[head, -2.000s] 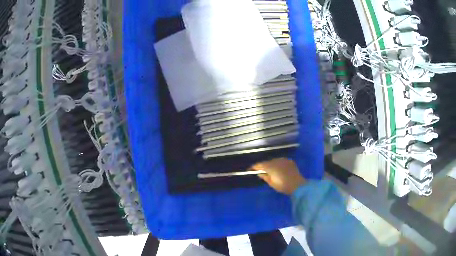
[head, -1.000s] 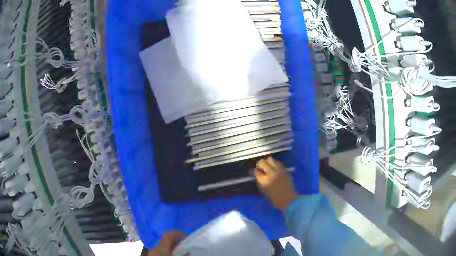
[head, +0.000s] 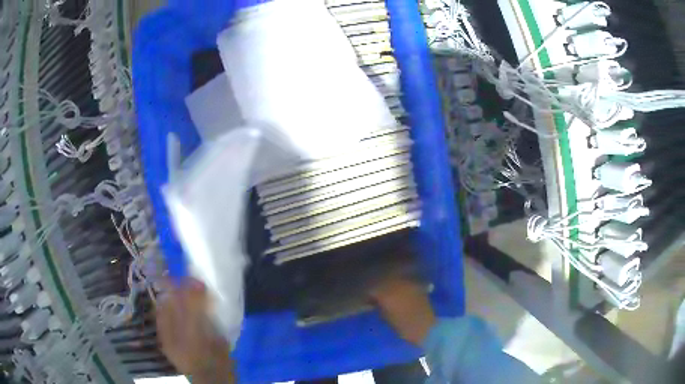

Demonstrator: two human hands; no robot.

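A blue crate point(head: 443, 187) holds a row of tablets point(head: 338, 202) standing on edge, seen as thin pale bars. A blank white sheet point(head: 300, 82) lies over the row's far part. My right hand point(head: 405, 304) is at the near right end of the crate, on the edge of a dark tablet point(head: 338, 289) that leans back with its dark face showing; the fingers are blurred. My left hand point(head: 191, 330) is at the crate's near left corner and holds a blurred white sheet point(head: 214, 217) raised over the left wall.
Racks with white adapters point(head: 620, 176), knotted white cables point(head: 537, 225) and green-and-white strips stand close on both sides. A grey metal frame bar point(head: 586, 330) crosses the lower right, above a pale floor. Dark stripes show below the crate.
My left hand has moved left and lifted the white sheet over the crate's left side. The nearest tablet has tilted, showing its dark face. The crate appears shifted left and down in view.
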